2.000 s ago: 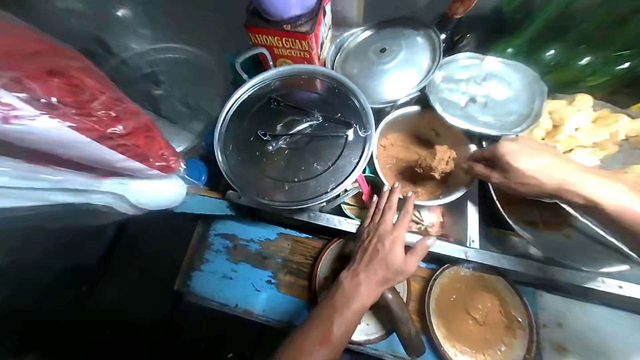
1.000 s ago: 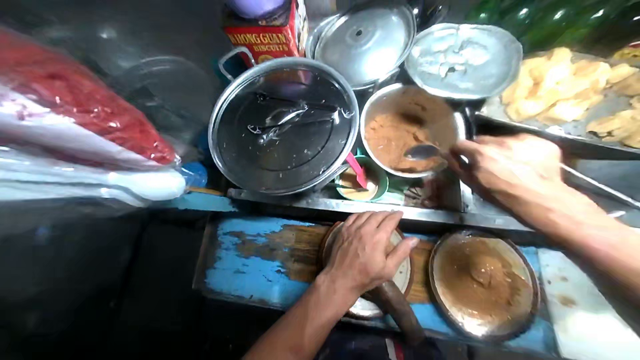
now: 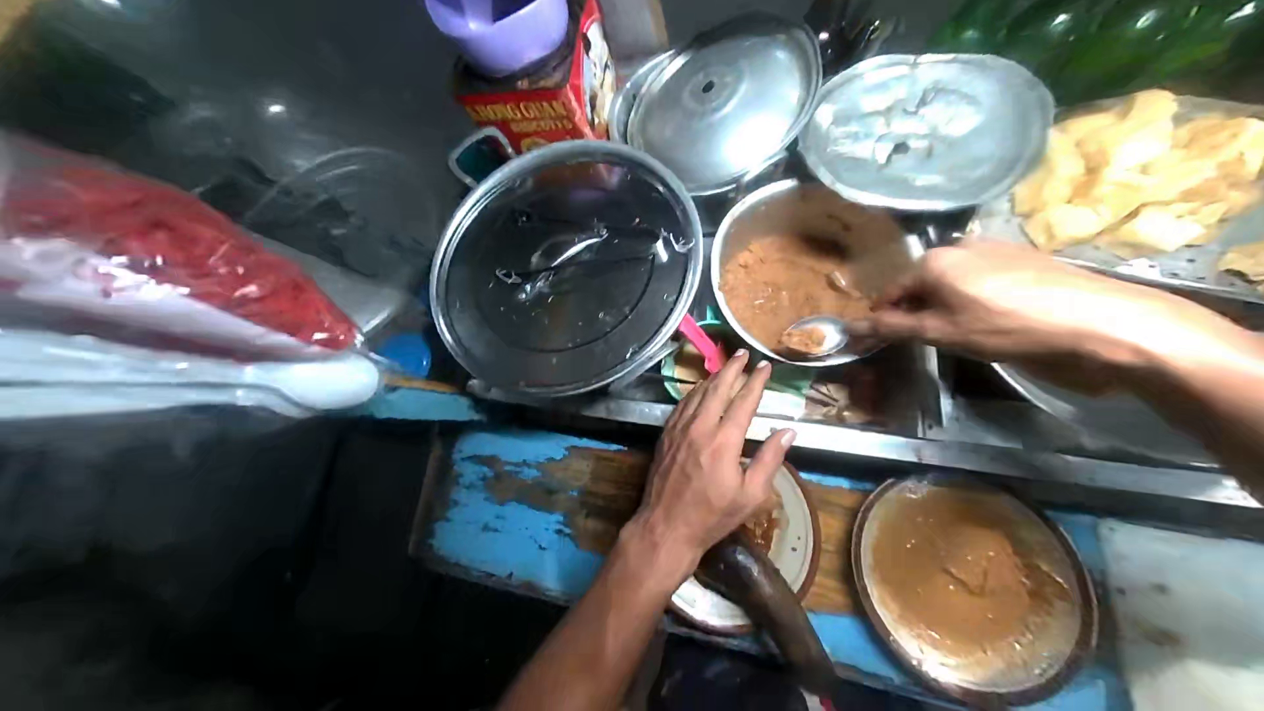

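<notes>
My right hand [image 3: 918,306] grips a metal spoon [image 3: 818,336] whose bowl carries some brown paste, over the near rim of a metal pot [image 3: 726,286]. Brown paste [image 3: 775,281] lines the bottom of that pot. My left hand [image 3: 706,459] is spread palm down, fingers apart, above a plate [image 3: 793,538] with brown bits on it. A dark curved pestle [image 3: 765,602] lies across this plate, partly under my left wrist. To the right sits a second plate [image 3: 973,592] smeared with brown paste. A green cup [image 3: 681,370] with a pink handle [image 3: 701,343] stands just beyond my left fingertips.
A large lidded pot [image 3: 568,267] stands left of the paste pot. Two metal lids [image 3: 726,99] [image 3: 926,128] lie behind it. Fried yellow pieces [image 3: 1145,178] fill a tray at right. A metal edge [image 3: 879,449] runs before the pots. A red-filled plastic bag [image 3: 168,247] hangs left.
The spoon in my right hand has moved toward the pot's near rim and now carries paste. My left hand stays over the plate, its fingers now more spread than a second ago.
</notes>
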